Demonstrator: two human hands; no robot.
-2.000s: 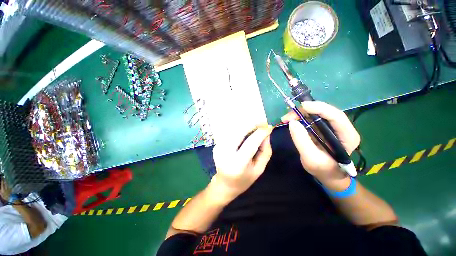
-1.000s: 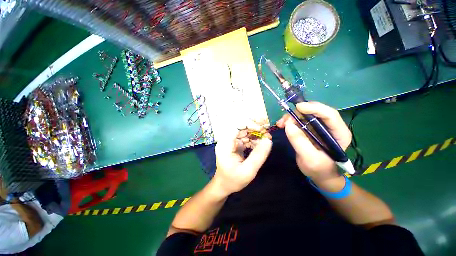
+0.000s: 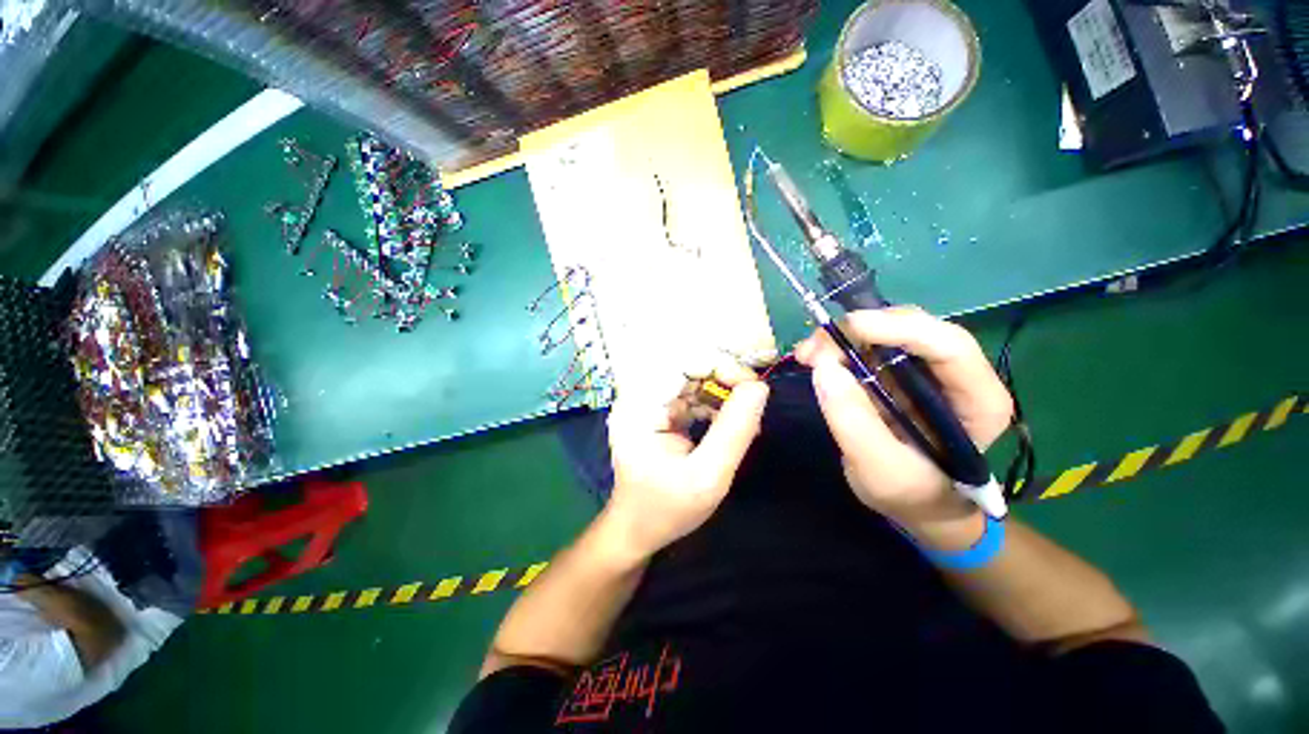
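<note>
My left hand [image 3: 672,447] holds a small cell with yellow tape [image 3: 714,389] between thumb and fingers, at the near edge of the work board [image 3: 653,158]. Thin red and dark lead wires [image 3: 780,364] run from the cell to the fingertips of my right hand [image 3: 919,409]. My right hand also grips the soldering iron [image 3: 919,390], its tip and thin solder tube pointing up and away, above the green bench. A PCB strip with wires [image 3: 586,341] lies along the board's left edge. A dark wire piece [image 3: 665,212] lies on the board.
A yellow-green tin [image 3: 897,86] and a black box [image 3: 1134,86] stand at the back right. Stacked trays [image 3: 574,65] stand behind the board. Wired board strips [image 3: 388,237] and bagged assemblies [image 3: 172,366] lie left. A person's arm [image 3: 65,617] shows at the lower left edge.
The left fingers have opened from a closed pinch, so the yellow-taped cell now shows. The iron's tip has moved slightly left. Both hands stay near the board's front edge.
</note>
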